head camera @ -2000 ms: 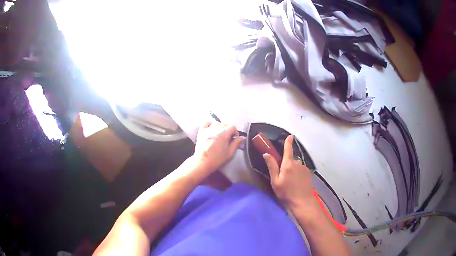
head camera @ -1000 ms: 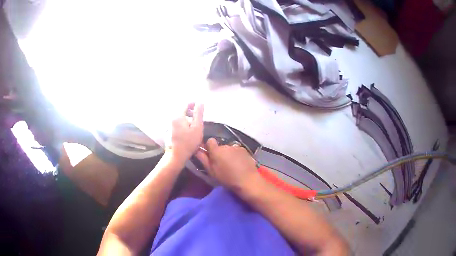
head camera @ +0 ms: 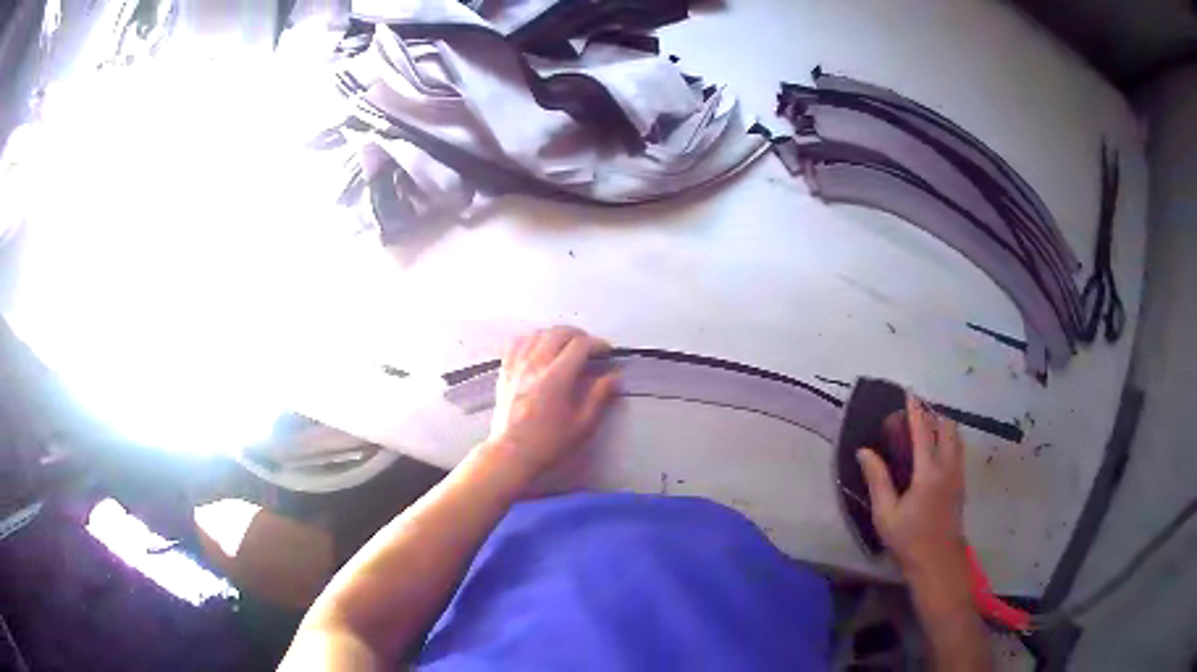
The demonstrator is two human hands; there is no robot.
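A curved grey-lilac band piece [head camera: 715, 382] with a dark upper edge lies along the near part of the white table. My left hand [head camera: 549, 394] rests flat on its left part, fingers bent, not clearly gripping it. My right hand [head camera: 919, 486] is closed around the handle of the iron [head camera: 862, 460], which stands at the right end of the band and hides that end. The iron's red-orange hose sleeve [head camera: 994, 591] shows below my right wrist.
A tangled bundle of unpressed bands [head camera: 525, 118] lies at the back. Fanned pressed bands [head camera: 932, 197] lie back right, with black scissors [head camera: 1105, 295] beyond them. A loose dark strip [head camera: 985, 423] lies right of the iron. Bright glare covers the left of the table [head camera: 709, 289].
The iron has moved right in my right hand, away from my left hand, to the band's right end. My left hand now lies down on the band. The camera view has shifted.
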